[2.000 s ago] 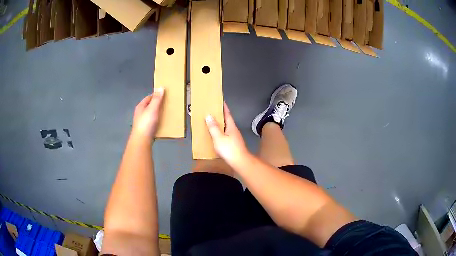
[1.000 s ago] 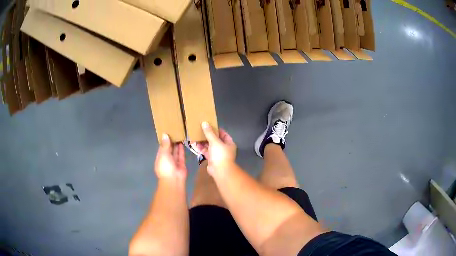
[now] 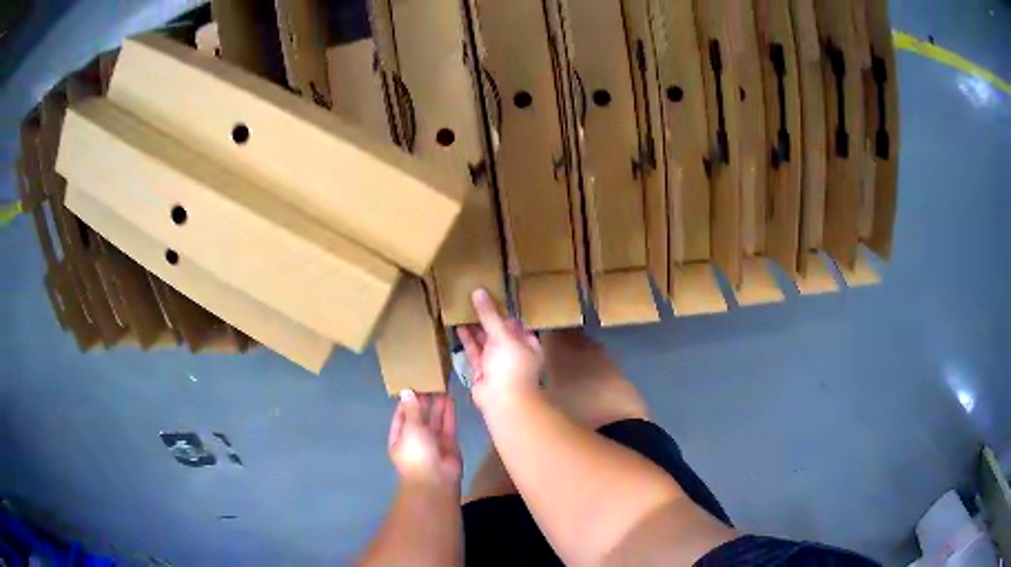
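My right hand [image 3: 504, 360] holds the near end of a long tan cardboard insert [image 3: 446, 183], which lies in an open carton of the row; its round black hole shows. My left hand [image 3: 426, 434] holds the near end of another insert [image 3: 412, 343], just left of it and sticking out further towards me. The middle of that insert is hidden under a stack of finished inserts [image 3: 277, 166] lying slantwise across the cartons.
The row of open cartons [image 3: 621, 233] runs left to right, with short bottom flaps towards me. Inserts with round holes sit in several cartons right of my hands. Black strips show in the right-hand cartons. A yellow line [image 3: 951, 61] marks the grey floor [image 3: 776, 443].
Both held inserts have moved forward into the carton row, the right one further in. The cartons and the stack now appear lower and larger in view.
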